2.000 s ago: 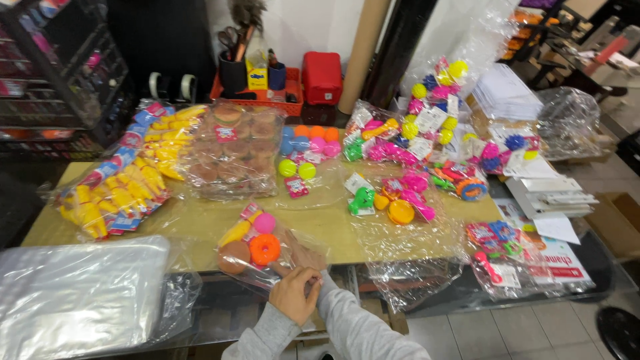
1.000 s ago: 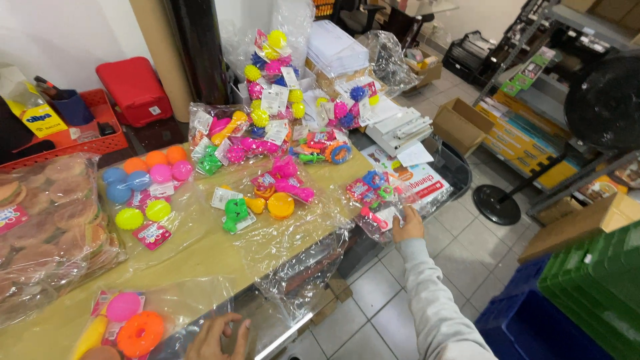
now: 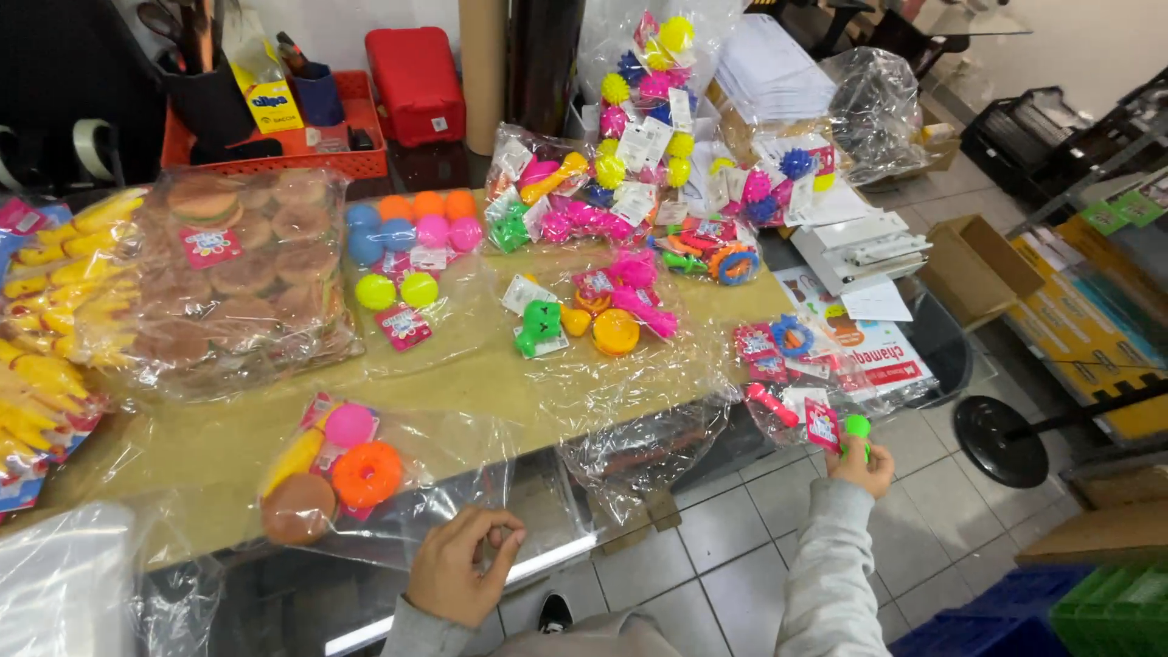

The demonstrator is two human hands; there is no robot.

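Note:
My right hand (image 3: 860,467) grips a small green toy (image 3: 856,427) at the right end of the table, beside a red tag card and a pink bone-shaped toy (image 3: 771,404). My left hand (image 3: 465,561) is over the front edge with curled fingers and nothing seen in it. Left of it lies a clear bag (image 3: 429,438) with an orange ring toy (image 3: 367,474), a pink ball (image 3: 350,425), a burger-like toy (image 3: 299,508) and a yellow toy. Further back, another clear bag (image 3: 584,392) lies by a green toy (image 3: 539,327) and a yellow-orange round toy (image 3: 616,331).
Bagged burger toys (image 3: 246,274), yellow chicken-like toys (image 3: 68,301) and bagged balls (image 3: 415,237) line the table's left and middle. Behind stand a red tray (image 3: 360,162) and a red case (image 3: 415,87). Spiky balls (image 3: 610,169) and papers (image 3: 771,68) are at the back right.
Two seconds ago both my hands were together by the bag with the orange ring. My right hand has since moved right and taken hold of the green toy.

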